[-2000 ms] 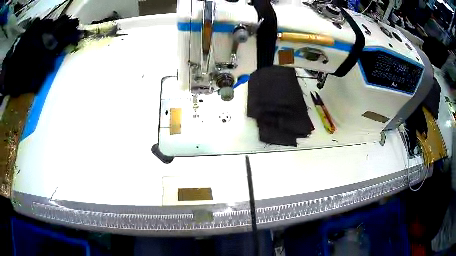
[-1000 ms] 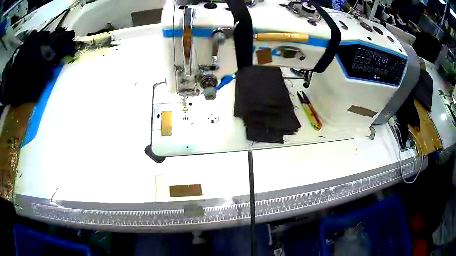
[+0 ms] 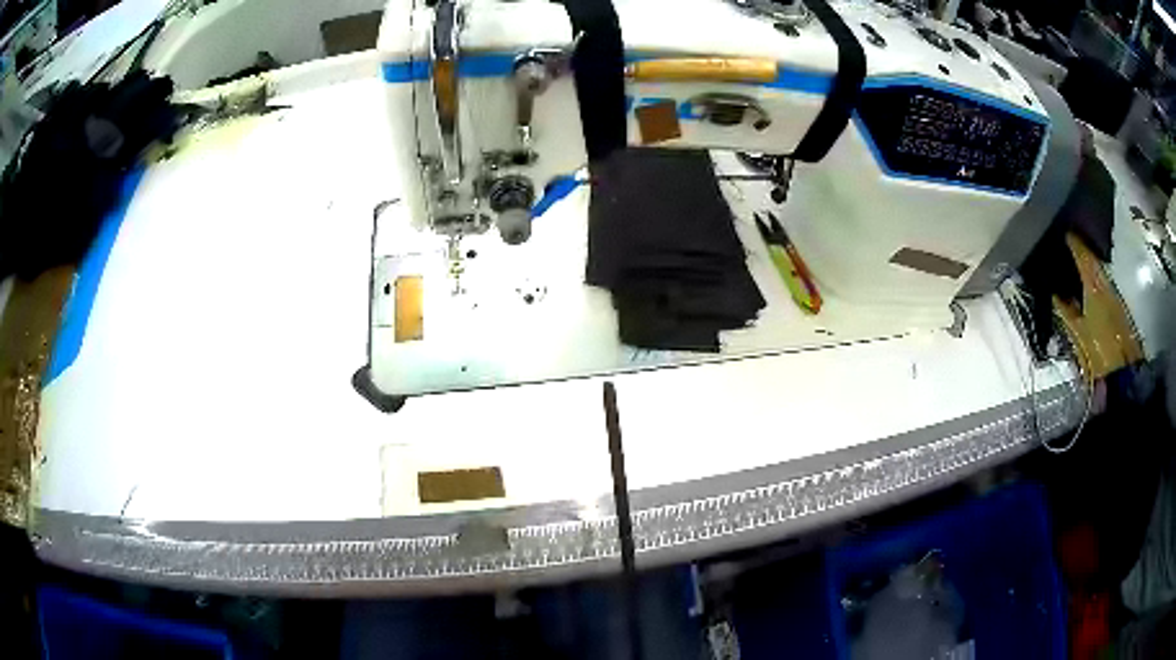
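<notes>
Neither of my hands is in the picture. A stack of black cut pieces (image 3: pixel 673 252) lies on the machine bed, right of the needle area (image 3: pixel 455 245). A thin dark strip or cord (image 3: pixel 618 471) runs from the bed's front edge across the table and over its front edge. Thread snips (image 3: pixel 789 264) with yellow-green and red handles lie right of the stack. The white sewing machine (image 3: pixel 890 213) has a black control panel and black straps over its arm.
A crumpled black garment heap (image 3: pixel 80 161) lies at the left table end. A marked tape (image 3: pixel 323 558) runs along the front edge. A blue crate (image 3: pixel 954 574) stands below at the right. Loose pale thread (image 3: pixel 1068 445) hangs at the right edge.
The view has shifted, so the machine and stack appear further left and slightly higher. The thin dark strip's top end appears further left too. No hand has come in.
</notes>
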